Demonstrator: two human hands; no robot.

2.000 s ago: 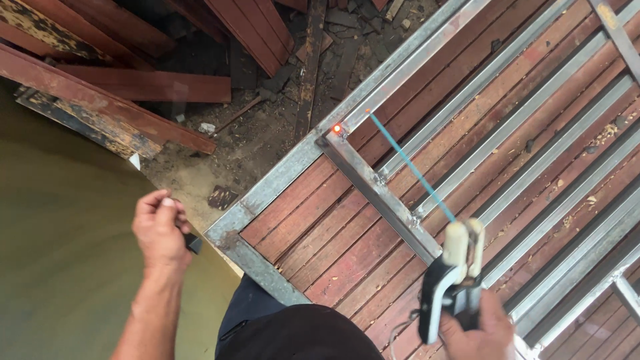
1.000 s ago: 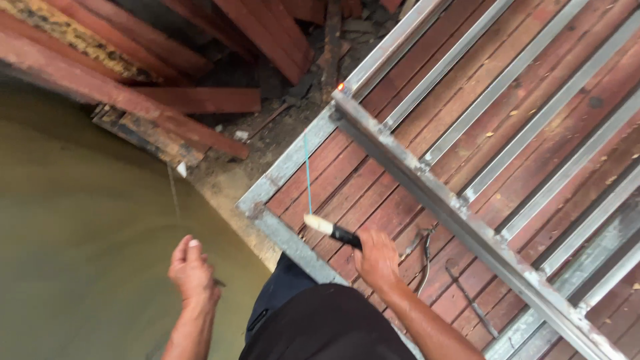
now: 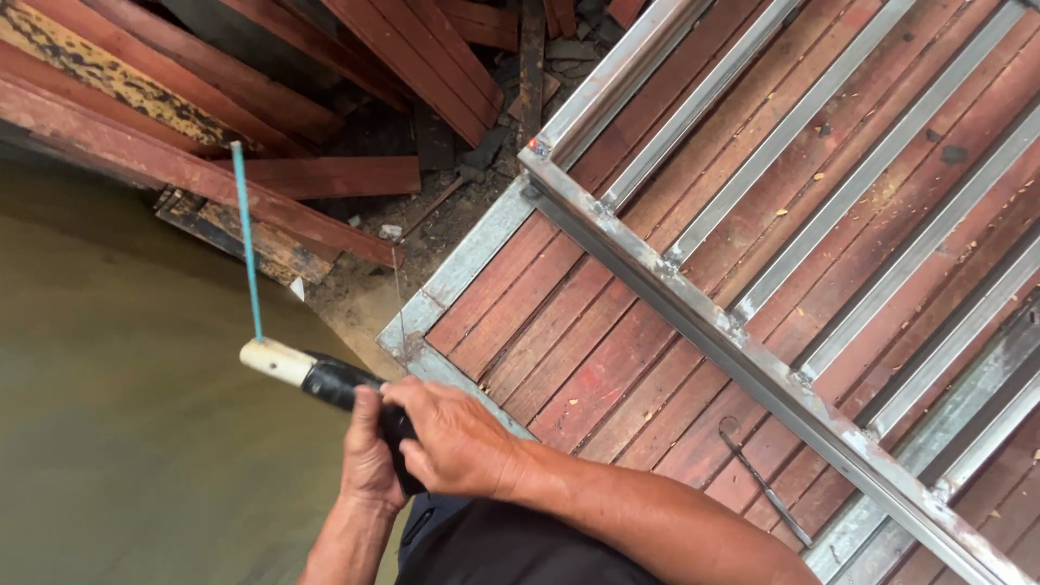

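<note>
Both hands meet at the black handle of a welding electrode holder (image 3: 276,362) at lower left centre. My left hand (image 3: 374,463) grips it from below, thumb up along the handle. My right hand (image 3: 455,439) lies over its rear part, fingers bent around it. A blue-coated welding electrode (image 3: 248,244) stands out of the pale jaw end. To the right, a welded steel frame (image 3: 674,280) of square tubes rests over reddish planks; its corner joint (image 3: 536,146) glows orange. A thin bent metal rod (image 3: 764,483) lies on the planks.
Reddish wooden boards (image 3: 325,175) are piled at upper left beside dark debris (image 3: 487,154). A galvanized steel border (image 3: 479,260) edges the plank deck (image 3: 569,366). Murky greenish-brown water (image 3: 146,406), as it appears, spreads at left below the deck's edge.
The electrode holder has moved left, away from the frame's corner, and my right hand has come across to my left hand. My left hand now holds the handle too.
</note>
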